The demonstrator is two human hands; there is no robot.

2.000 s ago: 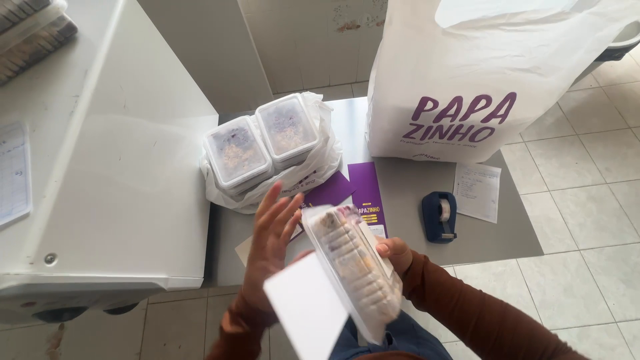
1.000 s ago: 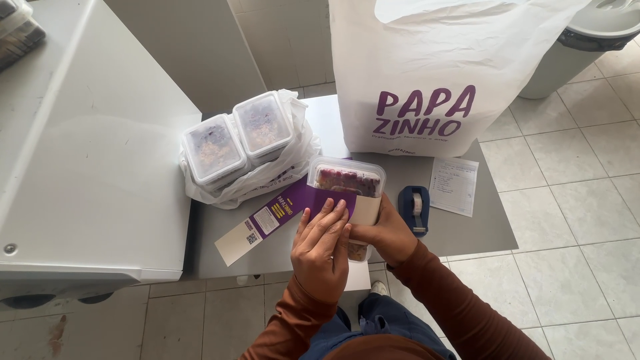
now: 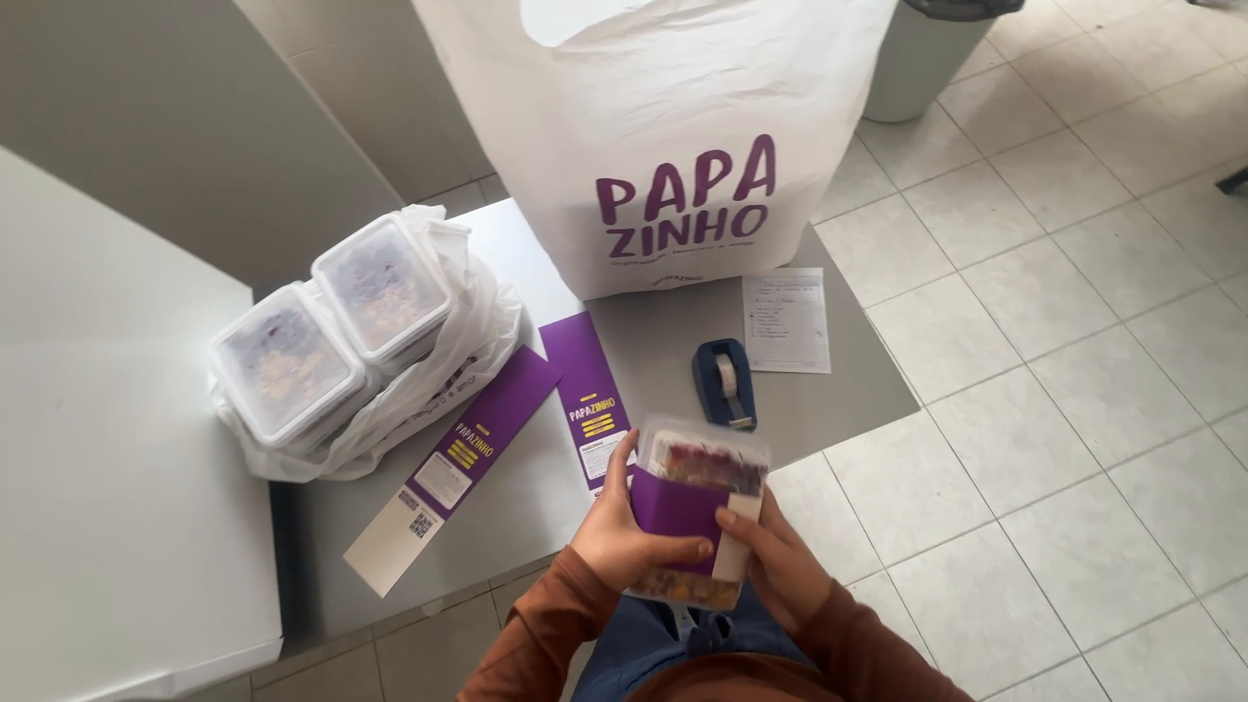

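Both hands hold a clear plastic food container [image 3: 710, 468] over the near edge of the table. A purple and cream paper sleeve [image 3: 675, 517] lies across it. My left hand [image 3: 634, 536] grips the left side, its thumb on the purple part. My right hand [image 3: 775, 556] grips the right side, with its thumb on the sleeve near the cream end. Just beyond the container is a blue tape dispenser [image 3: 724, 385]. Two flat purple sleeves lie on the table, one upright in view [image 3: 580, 366] and one slanted [image 3: 502, 400].
At the left, lidded food containers [image 3: 283, 366] stand in a white plastic bag [image 3: 478, 331]. A large white printed bag [image 3: 682, 107] stands at the back of the grey table [image 3: 838, 390]. A written paper sheet [image 3: 788, 322] lies beside it. A white appliance [image 3: 117, 439] borders the left; a bin [image 3: 916, 68] stands behind.
The container, tilted in my right hand two seconds ago, is now held in both hands with the purple sleeve across it. My left hand has closed on its left side. The view has shifted.
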